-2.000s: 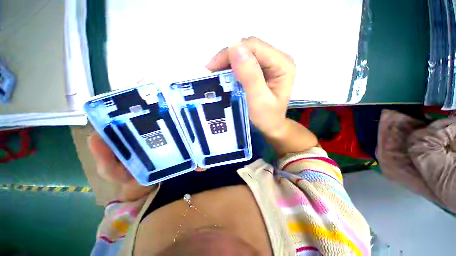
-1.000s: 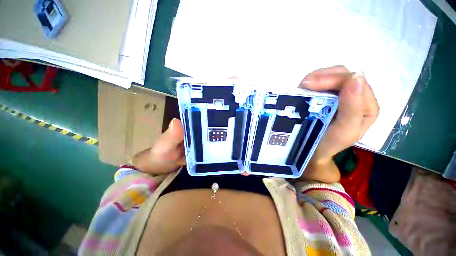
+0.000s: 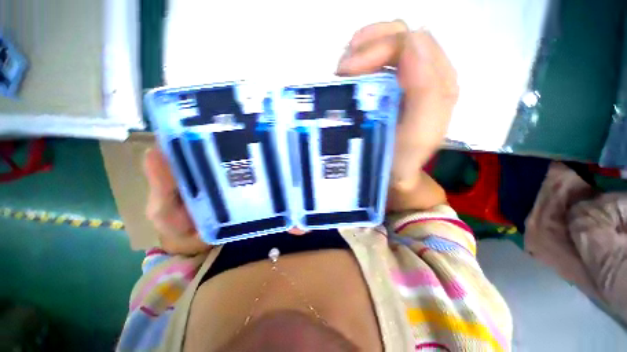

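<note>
Two pale blue-white plastic housings with black inner pads are held side by side, open faces up towards me. My left hand [image 3: 170,206] grips the left housing [image 3: 265,199] by its left side, fingers partly hidden beneath. My right hand [image 3: 423,117] grips the right housing [image 3: 350,192] at its right side, thumb and fingers near its upper right corner. The inner long edges of the housings touch or nearly touch. Each has a small dotted square mid-shell.
A bright white sheet [image 3: 227,41] with shiny clear film lies on the dark-green bench [image 3: 574,89] beyond the housings. A tan board [image 3: 55,62] with another housing [image 3: 9,67] is at the left. A red stool [image 3: 474,189] and a person's sleeve or clothing [image 3: 584,220] are at the right.
The view has turned back from its slant a second ago. The two housings now lie flatter beside each other, no longer angled like an open book. Both hands keep their hold.
</note>
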